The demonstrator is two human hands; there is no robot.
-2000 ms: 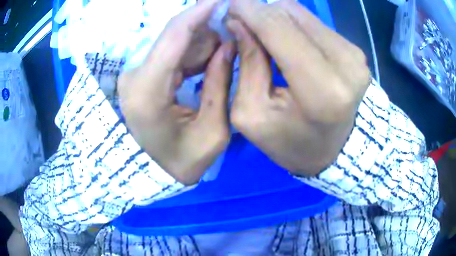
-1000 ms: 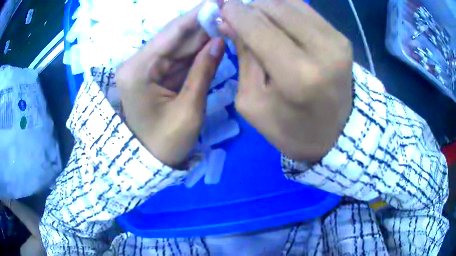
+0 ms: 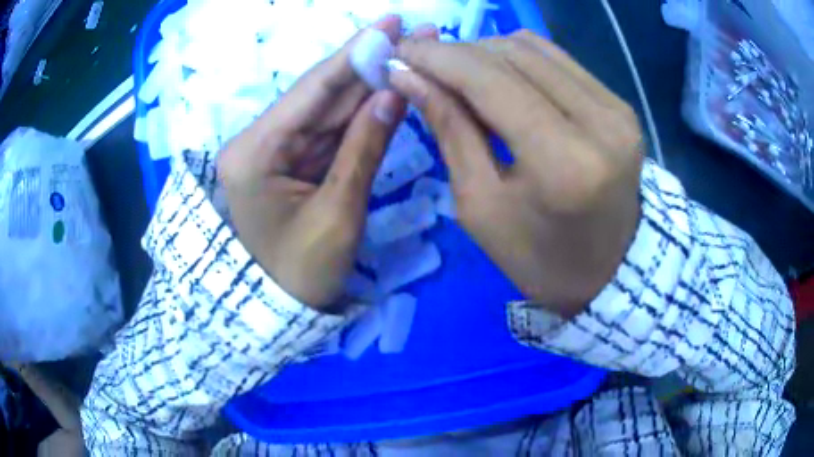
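Note:
My left hand point(image 3: 308, 183) holds a white plastic housing point(image 3: 370, 58) between thumb and fingers, above the blue tub point(image 3: 428, 393). My right hand point(image 3: 544, 161) is beside it and pinches a tiny silvery metal fitting point(image 3: 398, 65) with thumb and forefinger, right at the housing's edge. Whether the fitting is inside the housing cannot be told. Loose white housings point(image 3: 402, 263) lie in the tub below my hands, and a bright heap point(image 3: 241, 62) of them fills its far left part.
A clear bag of whitish parts point(image 3: 55, 259) lies at the left. An open clear box of shiny metal bits point(image 3: 759, 107) stands at the upper right. A green belt with a metal rail is at the upper left. Another person's arm point(image 3: 49, 402) shows at the lower left.
Two seconds ago both hands were closed together around the piece. The fingers now show the housing and metal fitting. The whole view has shifted, with tub and bag appearing lower and further right.

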